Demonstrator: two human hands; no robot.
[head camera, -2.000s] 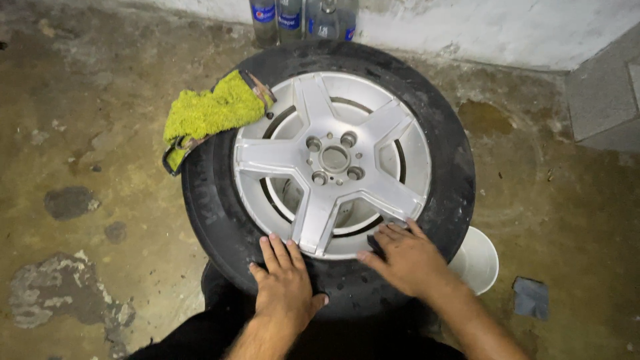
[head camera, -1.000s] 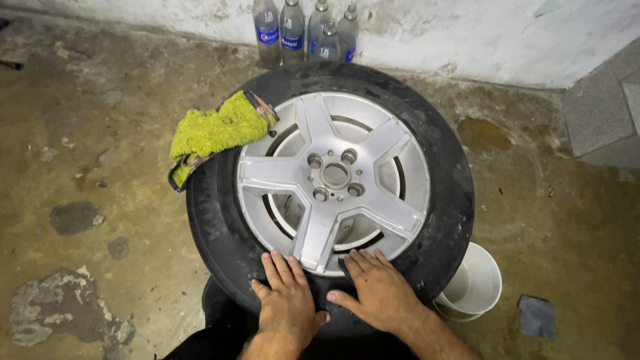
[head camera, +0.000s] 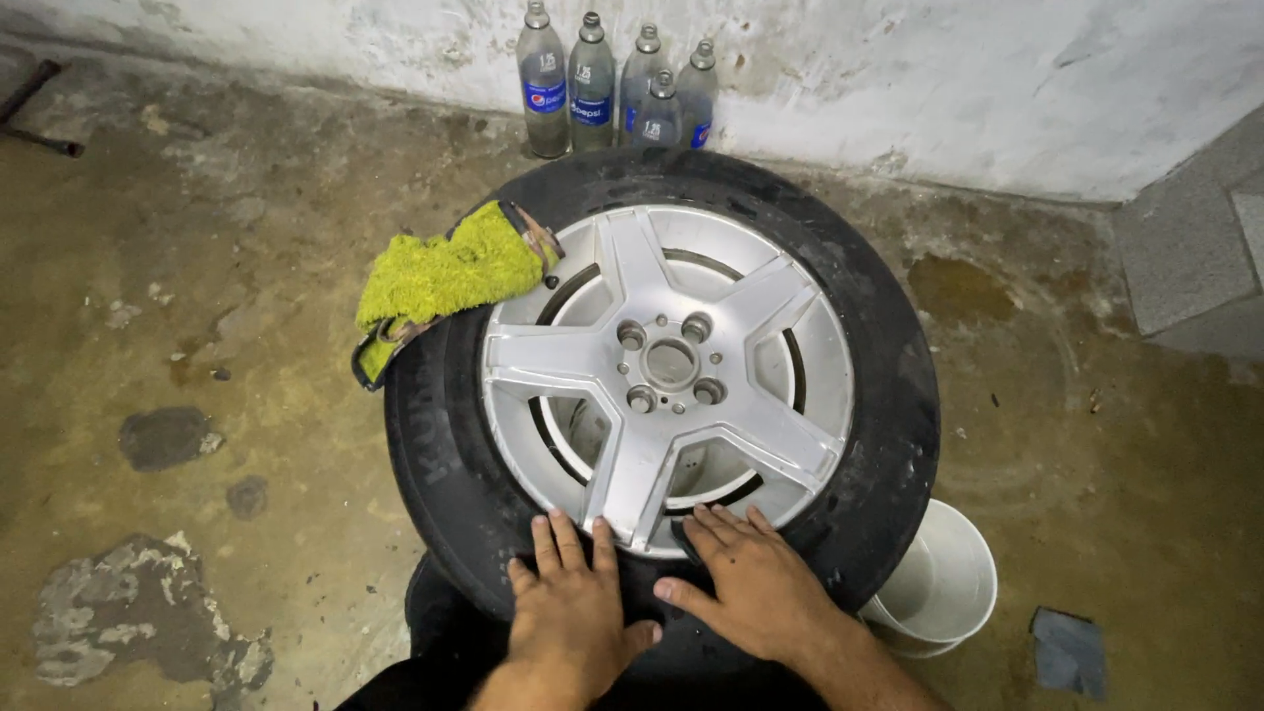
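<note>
A black rubber tire (head camera: 425, 434) lies flat with a silver five-spoke alloy wheel rim (head camera: 632, 444) in it, face up. My left hand (head camera: 573, 612) rests with spread fingers on the near sidewall, fingertips by the rim's lower edge. To its right, my right hand (head camera: 755, 592) lies over the sidewall and rim edge; a small dark thing shows under its fingers, and whether it is gripped is hard to tell. A yellow-green microfiber cloth or mitt (head camera: 449, 275) with a dark edge drapes over the tire's upper left, touching the rim.
Several Pepsi bottles (head camera: 542, 84) stand against the white wall (head camera: 938, 89) behind the tire. A white plastic bucket (head camera: 943, 583) is at the tire's lower right, with a grey scrap (head camera: 1069, 652) on the concrete floor beyond. A dark metal bar tool (head camera: 39, 138) lies far left.
My right hand has moved left along the near part of the rim, closer to my left hand. The view has shifted, showing more of the bottles and bucket.
</note>
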